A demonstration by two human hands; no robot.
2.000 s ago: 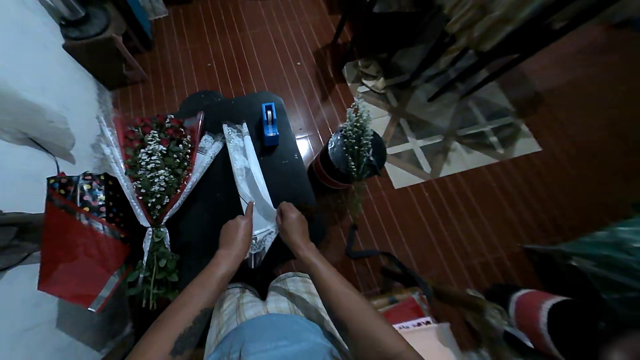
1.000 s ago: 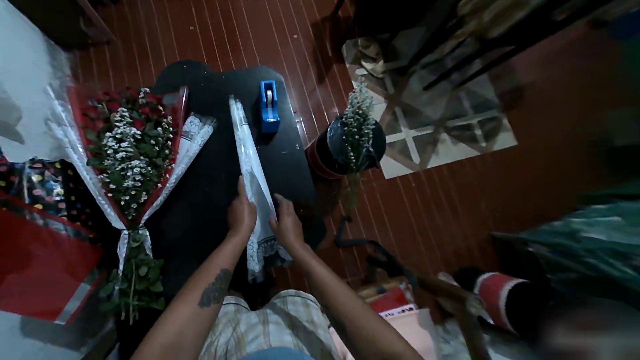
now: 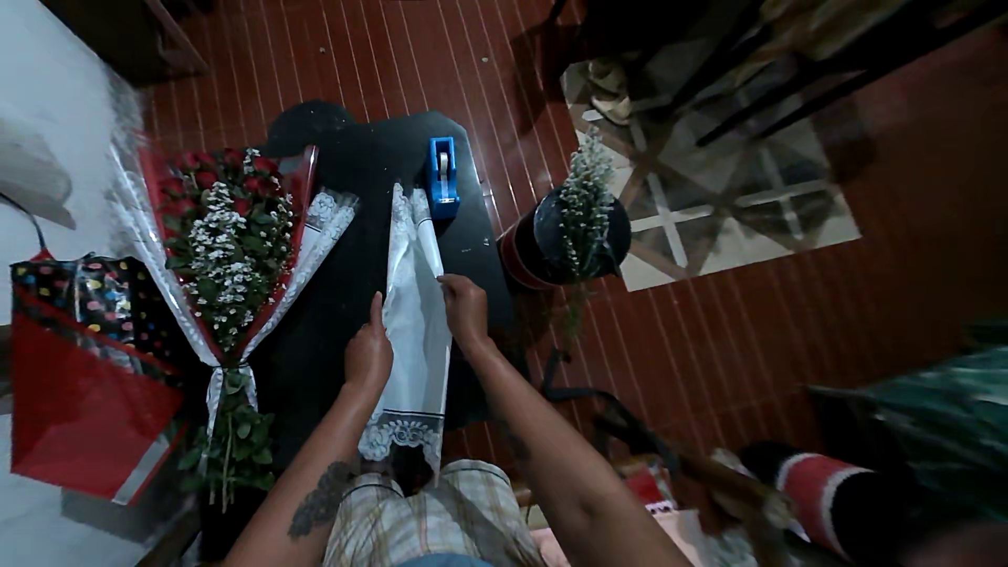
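Note:
A folded sheet of clear wrap with a white lace print [image 3: 416, 346] lies lengthwise on the black table [image 3: 315, 331], its lace edge towards my lap. At its left edge is my left hand [image 3: 370, 350], index finger pointing forward. My right hand [image 3: 463, 309] has thumb and index finger closed on the sheet's right edge. Just beyond the sheet stands a blue tape dispenser [image 3: 443, 177]. To the left lies a bouquet of red roses and small white flowers [image 3: 228, 236], in clear and red wrap, tied with a ribbon above its stems.
A red and dotted gift bag [image 3: 87, 378] is at the far left. Right of the table, a sprig of white flowers [image 3: 587, 205] lies over a dark round container [image 3: 543, 244]. Slippers [image 3: 610, 90] are on a tiled-pattern mat [image 3: 709, 213]. Another red-banded dark container [image 3: 823, 488] is at the lower right.
The lace-printed sheet, narrow and folded a second ago, is now spread wider between my hands. My right hand has moved forward along its right edge.

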